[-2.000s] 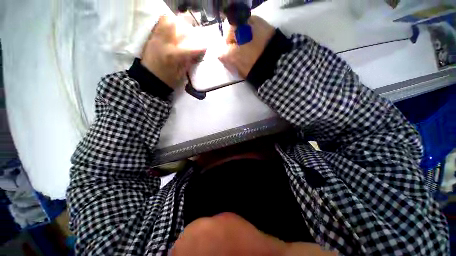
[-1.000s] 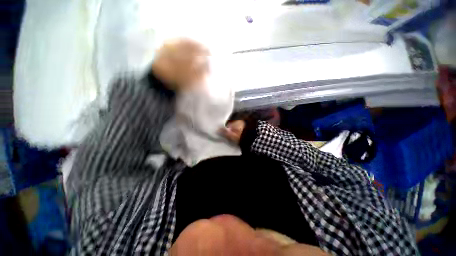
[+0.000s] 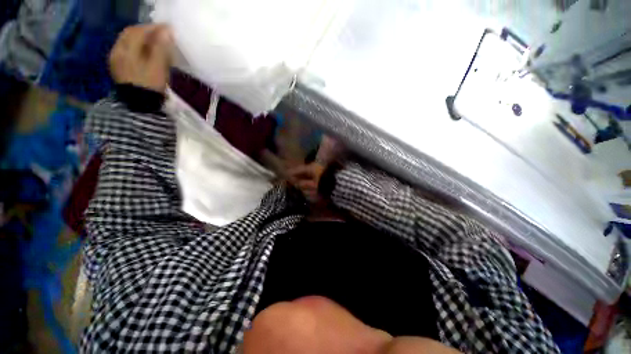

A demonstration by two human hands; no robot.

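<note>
A white fabric piece (image 3: 218, 176) hangs over my lap at the left, its upper edge stretched in a slanting line between my hands. My left hand (image 3: 142, 57) is at its upper left end, fingers curled, beside the stack of white pieces (image 3: 242, 45). My right hand (image 3: 308, 178) is at its right end, just below the table edge, with fingers closed on it; the fingertips are blurred. The stack lies on the table's left end, its thready corner hanging over the edge.
The sewing machine's needle area (image 3: 526, 76) is at upper right, away from my hands. The table-edge ruler (image 3: 415, 162) runs diagonally down to the right. Snips (image 3: 573, 133) lie near the needle area. Dark red cloth (image 3: 225, 121) shows below the stack.
The view has swung left. My left hand has moved from the table to beside the stack's outer edge. The white piece, bunched between my hands before, is now spread out.
</note>
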